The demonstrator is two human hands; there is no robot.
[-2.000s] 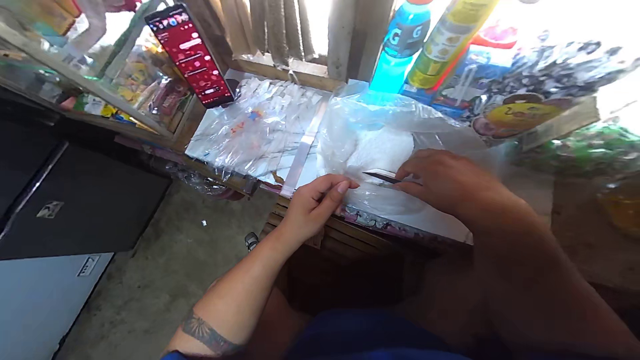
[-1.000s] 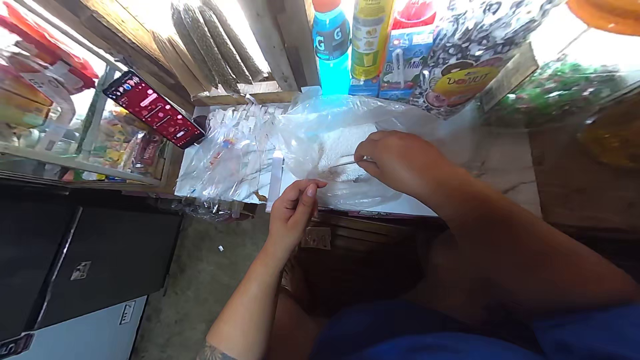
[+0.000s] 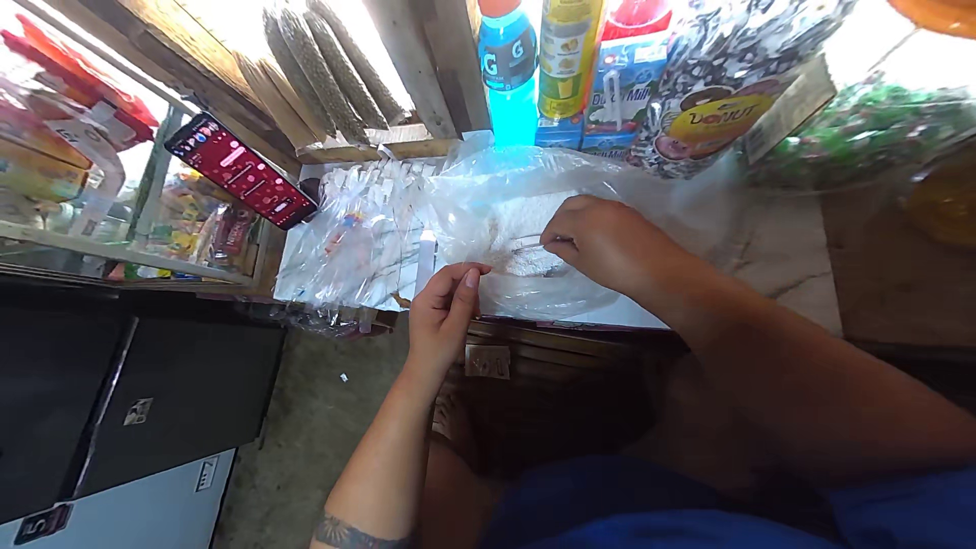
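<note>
A clear plastic bag (image 3: 564,297) lies spread on the counter with white granules (image 3: 526,213) in it. My right hand (image 3: 602,240) is over the granules, its fingers closed on the handle of a small metal spoon (image 3: 528,246), whose far end is at the granules. My left hand (image 3: 450,305) is at the bag's left front edge, thumb against the curled fingers; whether it pinches the bag or something small cannot be told. Just left of the bag is a narrow translucent plastic sleeve (image 3: 425,259). Further left, a crumpled clear bag (image 3: 351,236) lies over several thin plastic packets.
A phone (image 3: 242,171) leans at the back left beside a glass display case (image 3: 152,252). Behind the bag stand a blue drink bottle (image 3: 509,76), a yellow bottle (image 3: 564,61), milk cartons (image 3: 621,91) and a large snack bag (image 3: 709,114). Green-wrapped items (image 3: 862,137) lie at right.
My right hand's fingers and the spoon have dipped closer to the granules since the first frame. My left hand remains by the bag's front left edge. The view has shifted somewhat.
</note>
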